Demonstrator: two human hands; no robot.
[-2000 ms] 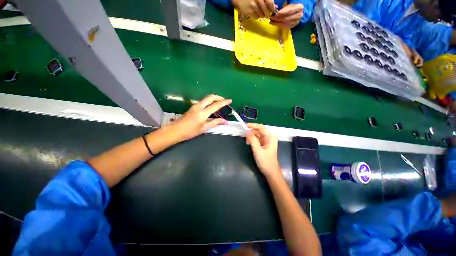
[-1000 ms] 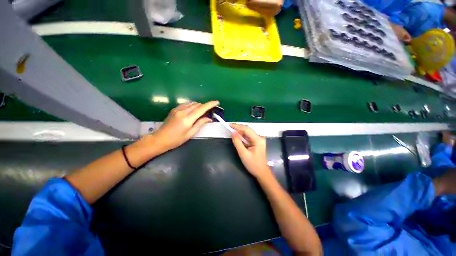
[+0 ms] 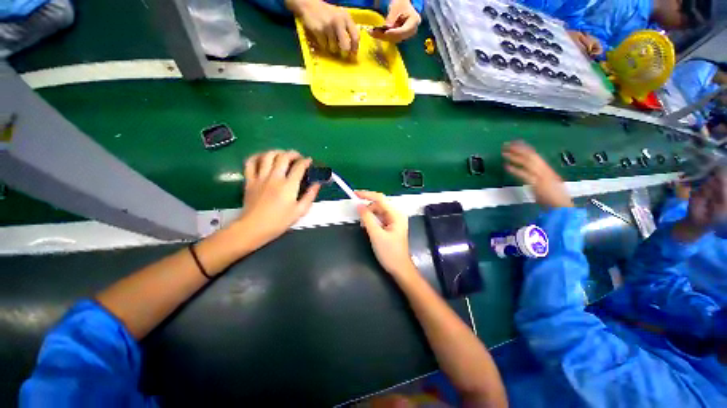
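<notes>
My left hand (image 3: 275,190) holds a dark watch case (image 3: 319,174) over the near edge of the green belt, its fingers around the left side of the case. My right hand (image 3: 384,227) holds a thin white stick tool (image 3: 345,187) between thumb and fingers. The stick's far end meets the right side of the case; its tip is too small to make out. More watch cases lie on the belt: one (image 3: 218,135) beyond my left hand, one (image 3: 412,178) to the right of the stick, and one (image 3: 476,165) farther right.
A black smartphone (image 3: 453,249) and a white and purple tub (image 3: 520,241) lie right of my right hand. A neighbour's hand (image 3: 536,171) reaches over the belt. A grey post (image 3: 88,155) stands left. A yellow tray (image 3: 359,76) and stacked blister trays (image 3: 522,60) are across the belt.
The view has shifted to the right. The neighbour's arm at the right has reached out over the belt. Both my hands still hold the case and the stick. Hands are back over the yellow tray.
</notes>
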